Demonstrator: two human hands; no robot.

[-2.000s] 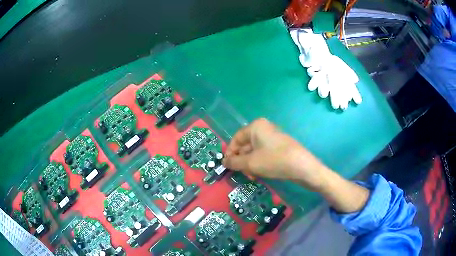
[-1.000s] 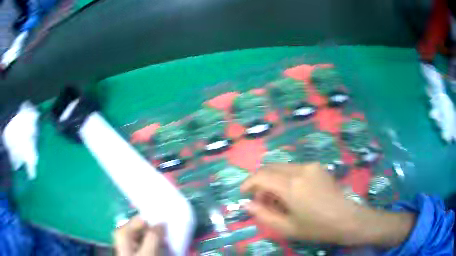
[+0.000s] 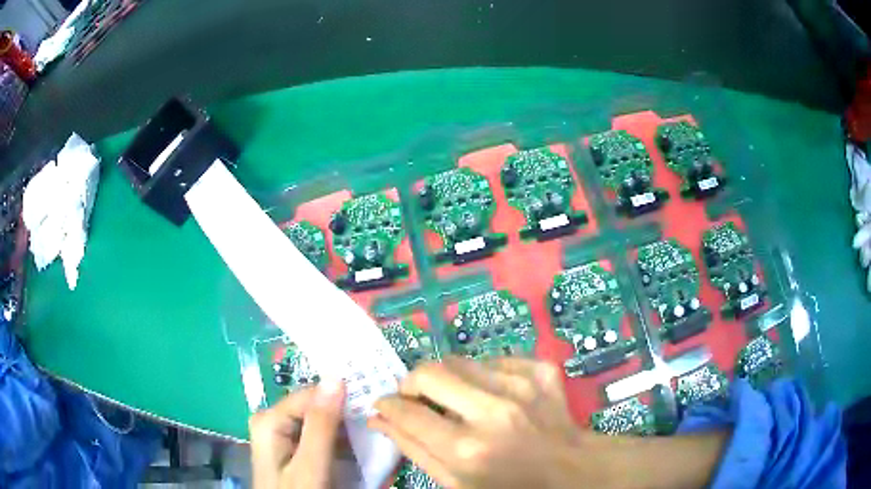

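Note:
The white label strip [image 3: 277, 282] runs from the open black box [image 3: 180, 158] down to my hands, with small print near its lower end. My left hand [image 3: 298, 435] pinches the strip's edge at the bottom. My right hand [image 3: 487, 420] is bent over the strip's printed part, fingertips touching it; whether a label is between them cannot be seen. Green circuit boards [image 3: 549, 186] lie in rows in the clear tray [image 3: 449, 289] over red material. The back row and one board [image 3: 731, 258] at the right carry white labels on black connectors.
A crumpled white cloth or glove [image 3: 62, 205] lies left of the black box. Another white item [image 3: 860, 205] is at the right edge. The dark belt [image 3: 430, 38] runs behind the green bench [image 3: 143, 334]. Blue clothing [image 3: 57, 430] shows at lower left.
The view has swung left and steadied. My right hand has moved from over the boards to the strip. My left hand still holds the strip, which now shows print.

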